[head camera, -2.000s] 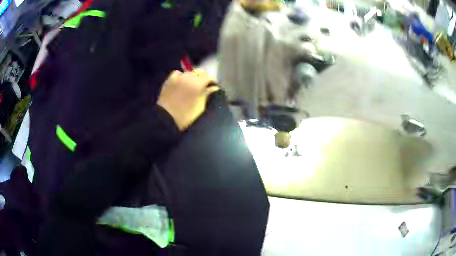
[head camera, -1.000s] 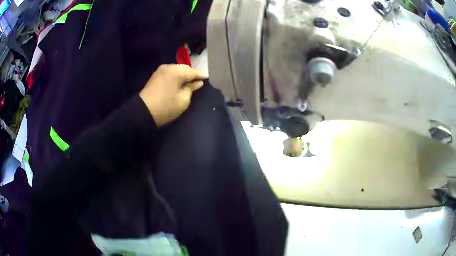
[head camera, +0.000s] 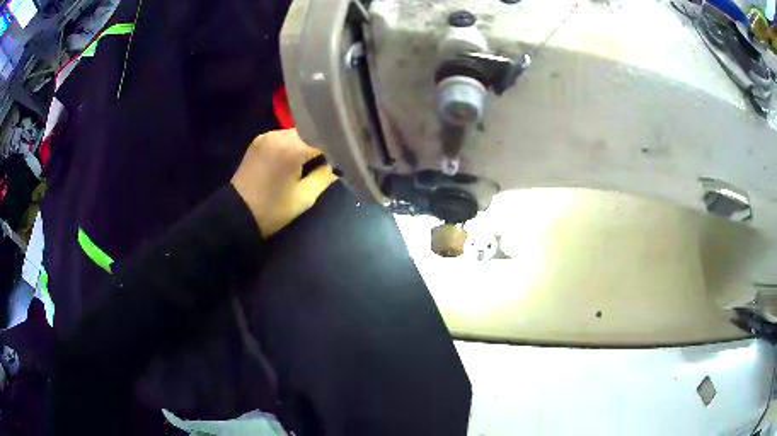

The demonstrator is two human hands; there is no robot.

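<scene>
Dark garment cloth (head camera: 358, 298) covers the left and middle of the view, its right edge lying over the machine bed (head camera: 579, 272). My left hand (head camera: 281, 183) comes in from the lower left in a black sleeve and pinches the cloth beside the sewing machine head (head camera: 332, 94). Its fingertips are partly hidden by the head and the cloth. A red piece (head camera: 283, 107) shows just above the hand. The presser foot area is lit under the head, right of the cloth edge. My right hand is not in view.
Bright green strips (head camera: 95, 250) and a pale piece (head camera: 226, 423) lie on the cloth at left and bottom. The white table (head camera: 596, 392) is at lower right. The machine arm (head camera: 613, 128) spans the upper right. Clutter lines the far left.
The view has shifted, so the machine head and my left hand appear further left. My left hand stays at the cloth beside the head, its fingertips now more hidden.
</scene>
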